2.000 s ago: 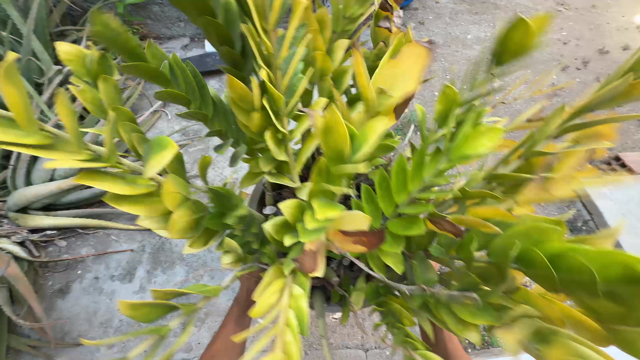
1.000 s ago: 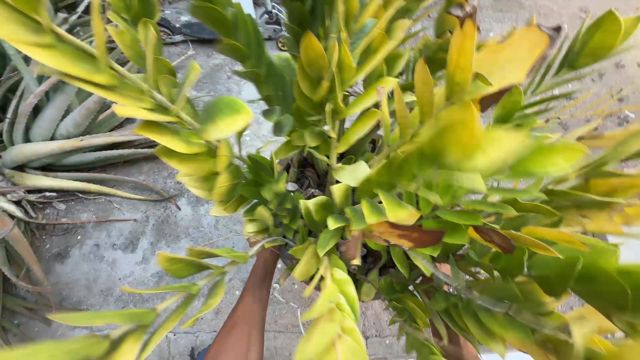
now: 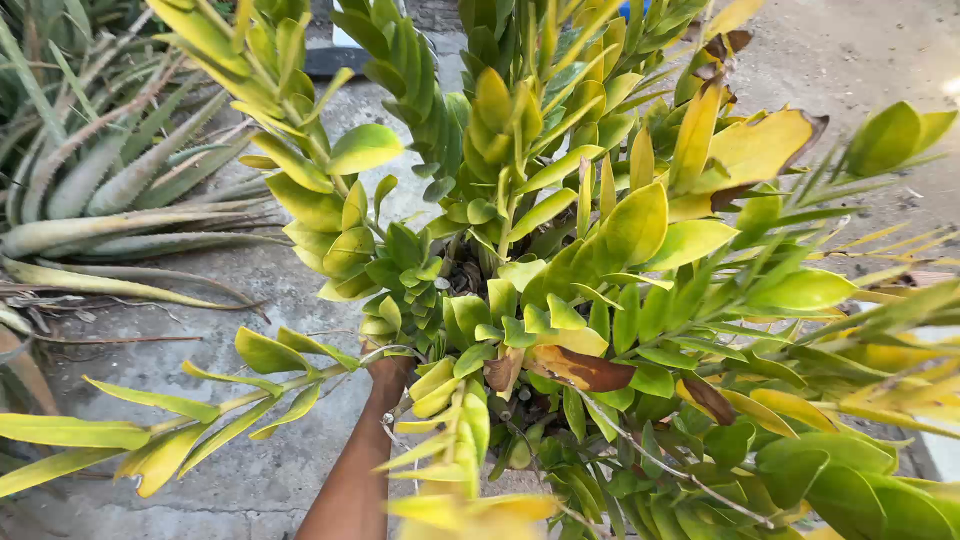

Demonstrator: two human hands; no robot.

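Note:
A large ZZ plant (image 3: 495,300) with green and yellowing leaves fills the middle of the head view. Several leaves have brown, dried parts, among them a browned leaf (image 3: 581,367) near the centre. Dark soil (image 3: 461,274) shows between the stems. My left forearm reaches up from the bottom edge, and my left hand (image 3: 388,369) is at the plant's near left side, its fingers hidden under the leaves. Whether it grips anything cannot be seen. My right hand is not visible; leaves cover the right side. The plant's container is hidden by foliage.
Aloe plants (image 3: 112,187) with long grey-green leaves spread along the left side over a grey concrete floor (image 3: 217,360). A dark and white object (image 3: 337,56) lies beyond the plant at the top. Sandy ground (image 3: 847,67) stretches at the upper right, with a pale edge at the far right.
My right forearm, seen at the bottom among the leaves in the earlier frames, is now out of sight. My left hand remains at the plant's near left side.

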